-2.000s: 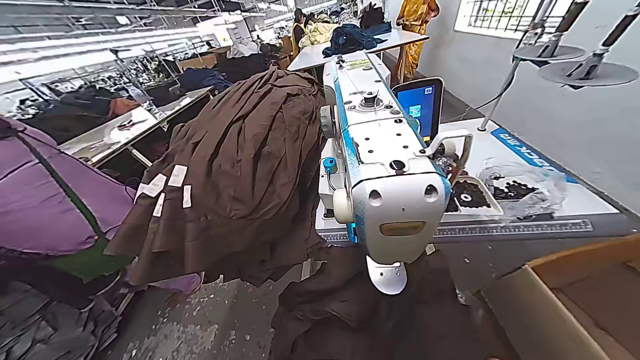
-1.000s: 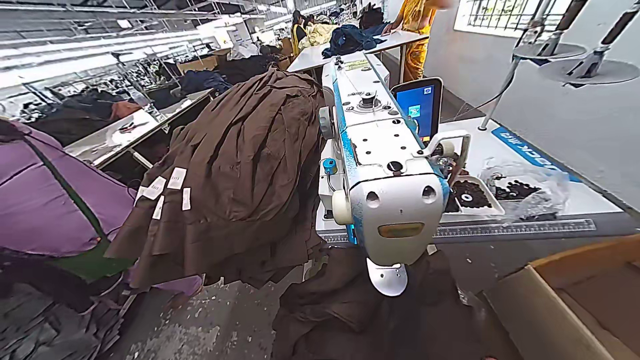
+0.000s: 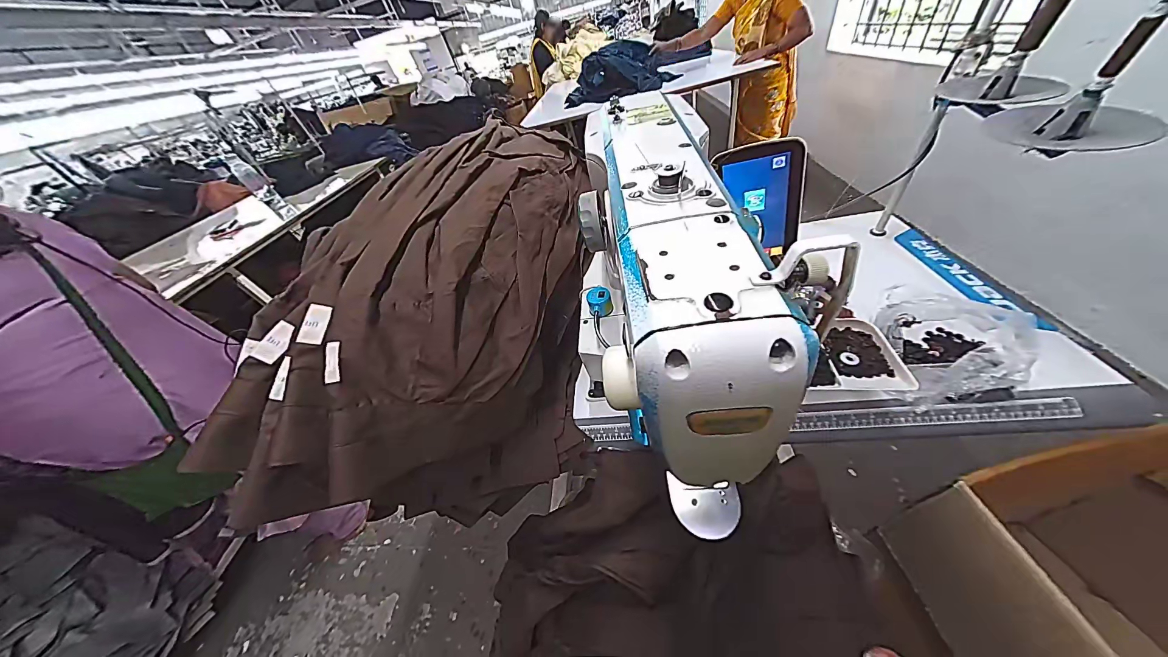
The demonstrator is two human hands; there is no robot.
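A white and blue sewing machine point(image 3: 721, 365) stands in the middle, its needle area hidden behind the head. Dark brown cloth point(image 3: 630, 566) lies under and in front of the machine. At the bottom edge, beside this cloth, a sliver of skin shows, seemingly a fingertip of my right hand point(image 3: 881, 651); its grip is hidden. My left hand is out of view. A large pile of brown garments point(image 3: 438, 274) with white tags point(image 3: 315, 324) hangs left of the machine.
An open cardboard box point(image 3: 995, 566) sits at the lower right. Behind it are a clear ruler point(image 3: 940, 414), a tray of dark buttons point(image 3: 899, 365) and a plastic bag point(image 3: 1013, 351). A lilac cloth bundle point(image 3: 82, 356) is at left. A person point(image 3: 766, 55) stands at the far table.
The person at the far table now has both arms over the dark blue cloth. A bit of skin now shows at the bottom edge.
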